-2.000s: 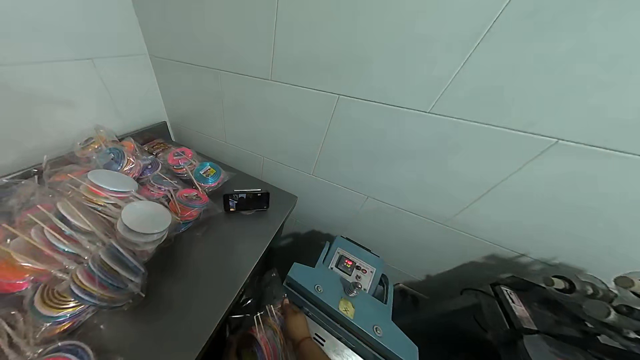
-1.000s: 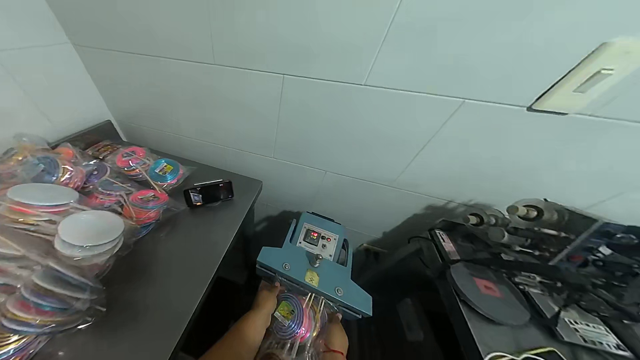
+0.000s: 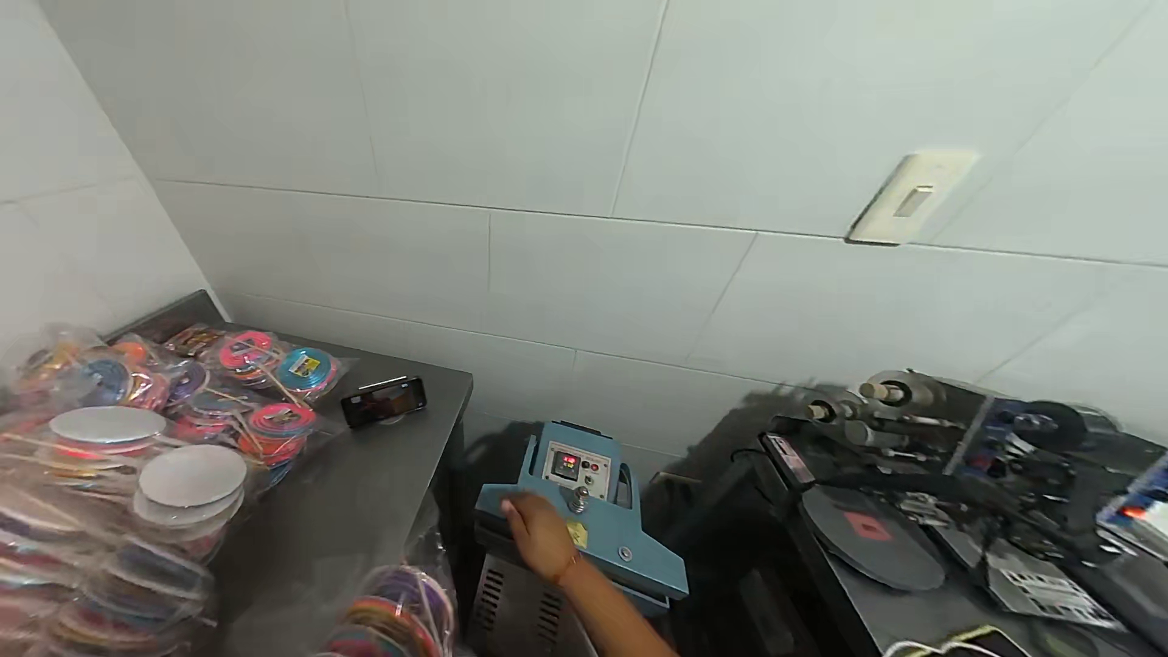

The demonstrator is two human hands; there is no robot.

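Note:
A blue heat-sealing machine with a small lit display and a knob stands in the gap between two dark surfaces. My right hand, an orange-red band at its wrist, is over the left front part of the machine; its fingers are blurred, and whether they grip the edge cannot be told. At the bottom, left of the machine, a clear bag of colorful round coils is partly in view. My left hand is out of view. Many similar bagged coils with thin sticks and white discs are piled at the left.
A phone leans on its side near the far corner of the dark table. At right, a black surface holds a dark round plate, metal rollers, cables and tool parts. A light switch is on the wall.
Both hands were at the sealer's front with a bag of coils one second ago. Now only my right hand is there, and the bag is lower left, beside the table.

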